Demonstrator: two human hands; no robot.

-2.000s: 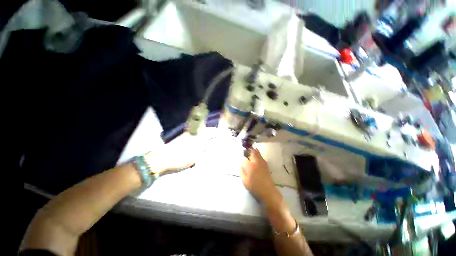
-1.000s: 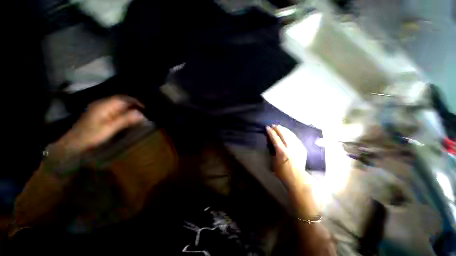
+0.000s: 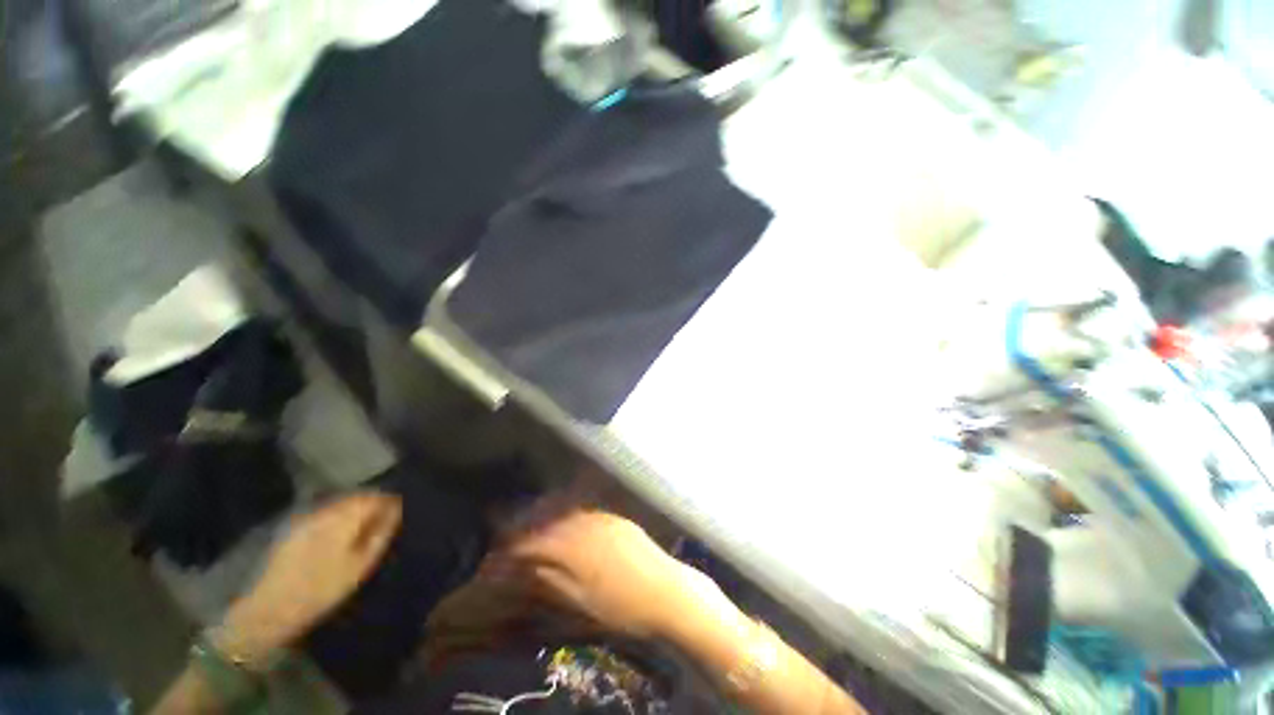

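Note:
My left hand (image 3: 324,556) is low at the left, blurred, over dark cloth (image 3: 405,559) below the table's front edge. My right hand (image 3: 580,559) is to its right, reaching left over the same dark cloth, its fingers bent down and partly hidden. Whether either hand grips the cloth is unclear. A dark garment panel (image 3: 615,238) lies flat on the left end of the white machine table (image 3: 796,405). Another dark panel (image 3: 419,140) lies beyond it to the left.
A dark bundle with a pale strip (image 3: 217,423) lies low at the left. White pieces (image 3: 224,84) are at the upper left. The sewing machine (image 3: 1104,419) is at the right, overexposed, with a black phone (image 3: 1027,601) in front. Multicoloured threads (image 3: 594,677) show at the bottom.
The view has swung left and down. My right hand has left the dark piece near the needle and is now below the table edge, close to my left hand.

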